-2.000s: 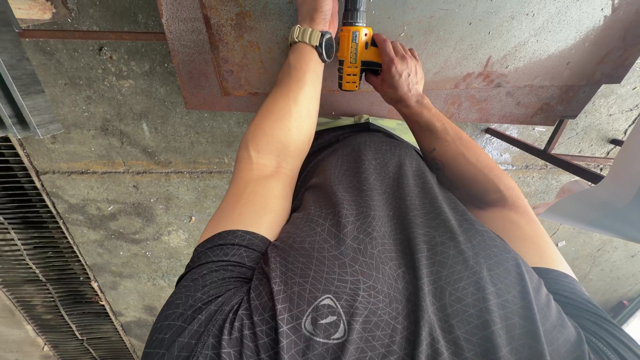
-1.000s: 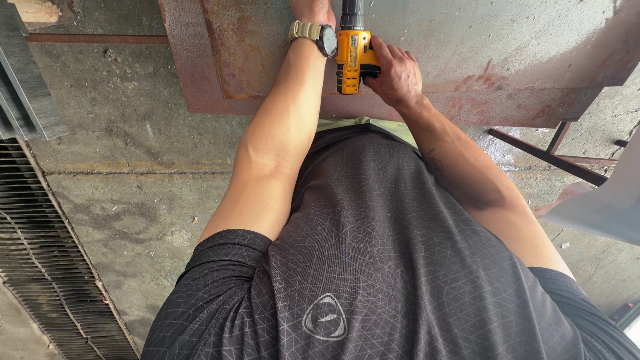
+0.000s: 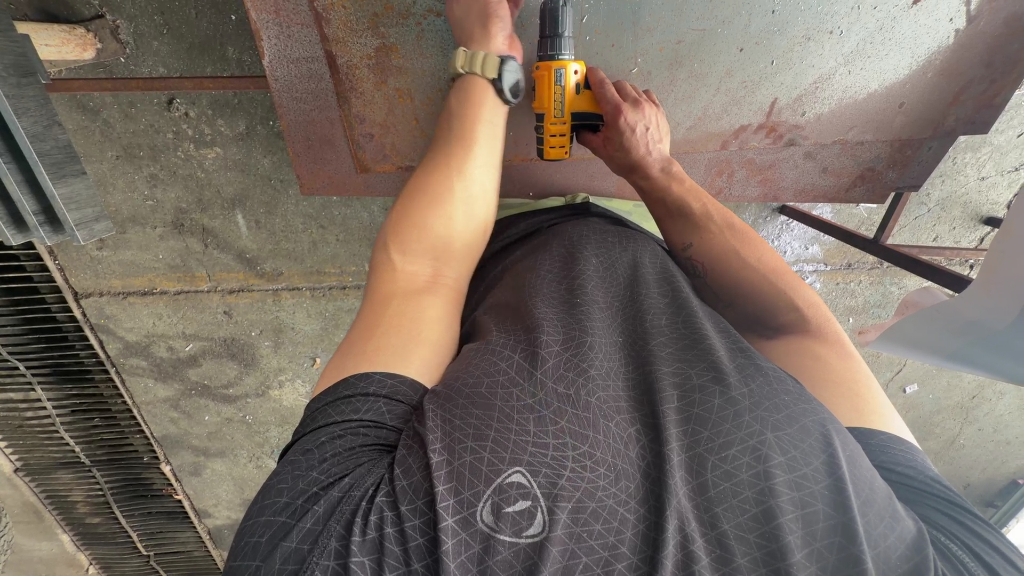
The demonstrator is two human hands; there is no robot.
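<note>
My right hand (image 3: 632, 128) is wrapped around the grip of a yellow and black cordless drill (image 3: 556, 108). The drill lies over a rust-stained metal sheet (image 3: 744, 96), its chuck pointing to the top edge of the view, where its tip is cut off. Just left of the chuck is my left hand (image 3: 484, 24), above a wrist with a watch on a tan strap. The top edge cuts off the left fingers, so what they hold or touch is hidden. Small bright chips are scattered on the sheet near the drill.
Dark metal profiles (image 3: 48, 160) stand at the left edge, above a slatted floor grate (image 3: 88, 448). Brown steel bars (image 3: 880, 244) extend beyond the sheet's lower right corner. A pale, curved sheet (image 3: 968, 320) juts in from the right over the concrete floor (image 3: 224, 336).
</note>
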